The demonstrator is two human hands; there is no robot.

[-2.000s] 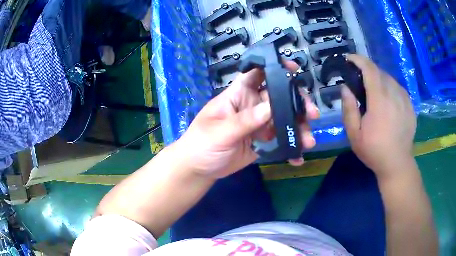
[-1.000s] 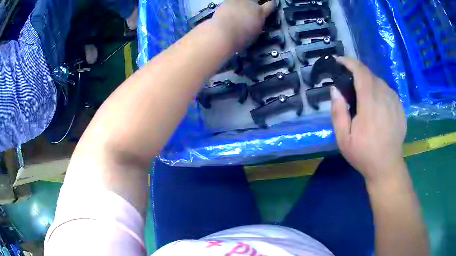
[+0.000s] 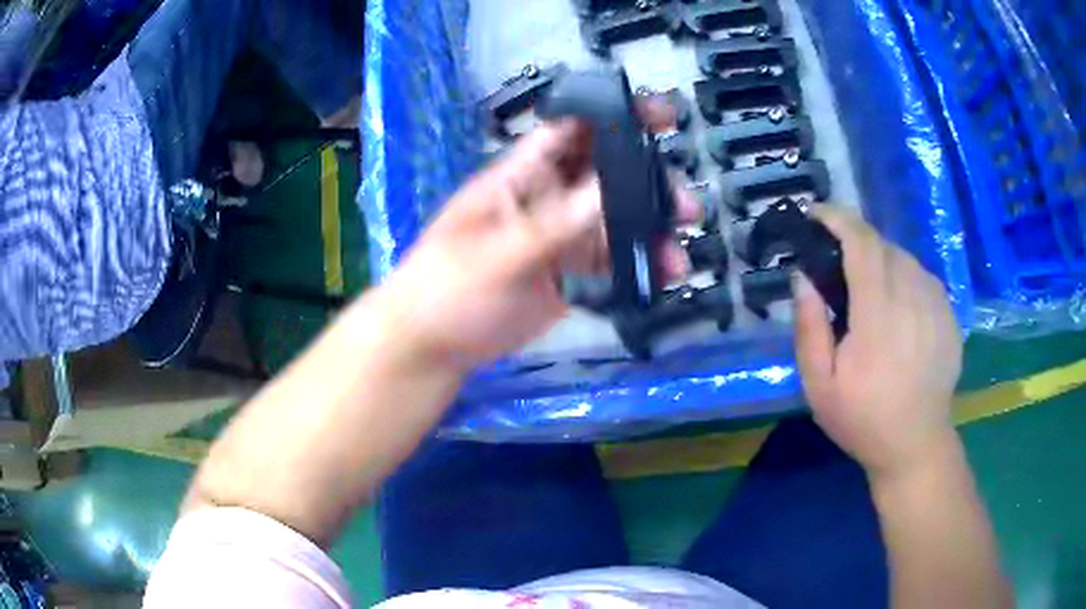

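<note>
My left hand (image 3: 512,244) holds a black phone clamp mount (image 3: 631,202) upright above the crate, blurred, with its curved jaw at the top. My right hand (image 3: 887,333) holds another black phone clamp mount (image 3: 819,256) low over the right row, its curved jaw pointing left. Rows of black brackets (image 3: 756,101) with small silvery screws lie on a white-grey layer sheet (image 3: 494,36) in the blue crate (image 3: 411,131). My left hand and its mount hide part of the middle and left rows.
Crinkled film (image 3: 572,410) covers the near crate rim. A second blue crate (image 3: 1024,155) stands at right. At left are a person's striped sleeve (image 3: 77,226) and a brown cardboard box (image 3: 131,393). The green floor (image 3: 298,220) has yellow lines.
My left hand reached to the far part of the crate, then came back with a mount in it. My right hand still holds its mount. The crate appears slightly lower in view.
</note>
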